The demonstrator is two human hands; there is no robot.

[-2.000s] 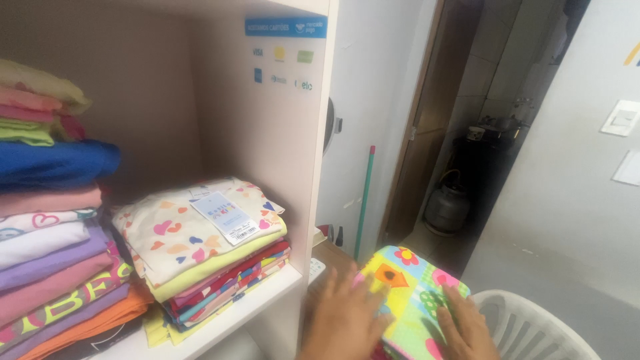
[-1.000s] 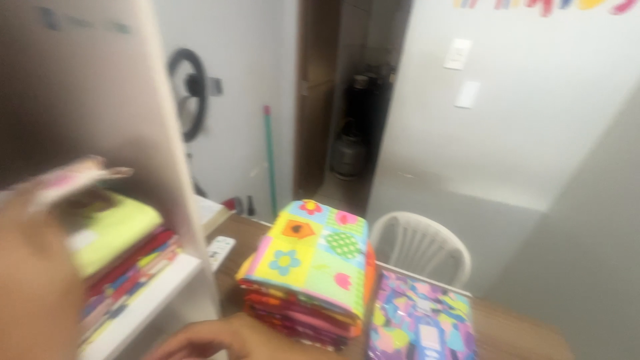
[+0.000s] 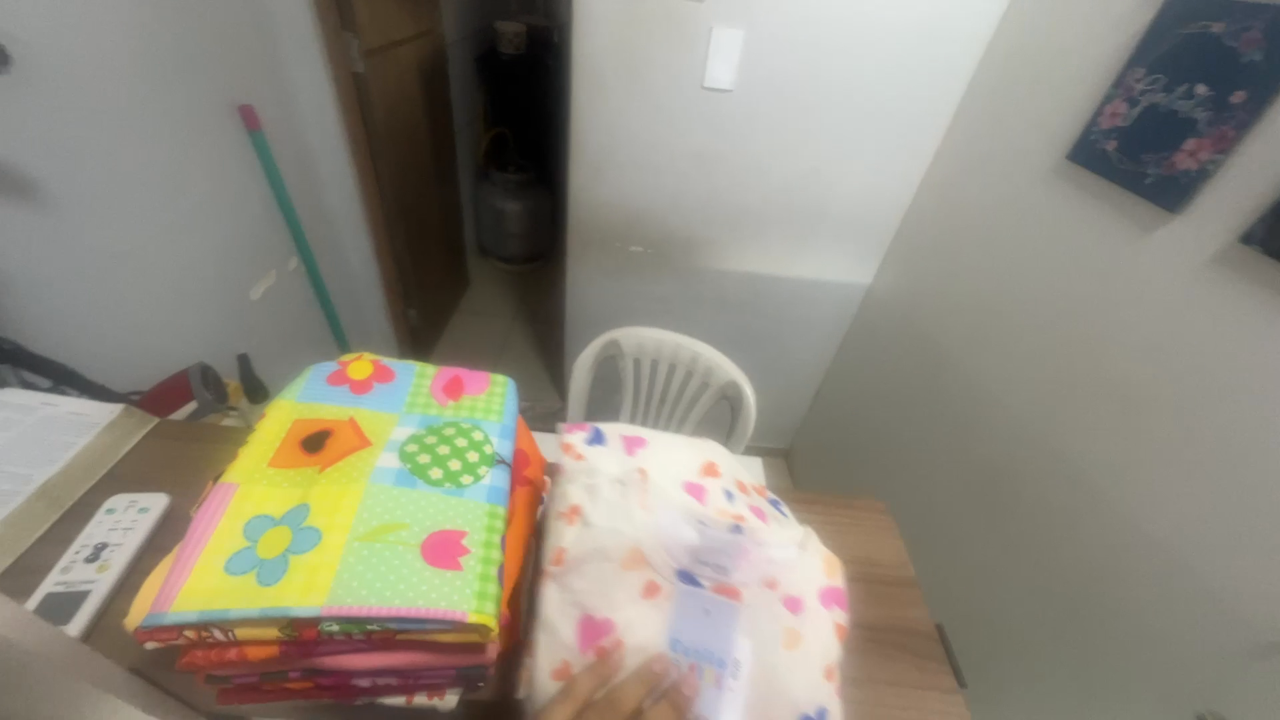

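A folded white garment with coloured hearts [image 3: 600,570] lies on the wooden table [image 3: 850,550], a paper tag [image 3: 703,640] on its front. The fingers of my left or right hand, which one I cannot tell, rest on its lower edge beside the tag. To its left stands a stack of folded fabrics [image 3: 290,500], the top one patterned with flowers and a birdhouse. No other hand shows. Whatever lies under the heart-print garment is hidden.
A white remote control [image 3: 100,560] and an open book or papers [image 3: 50,450] lie at the left. Behind the table stands a white plastic chair [image 3: 660,380]. A green pole [image 3: 295,225] leans against the wall near the doorway.
The heart-print garment, on the shelf two seconds ago, now lies on the table, where a purple patterned folded item showed a second ago. The view has swung right, away from the shelves.
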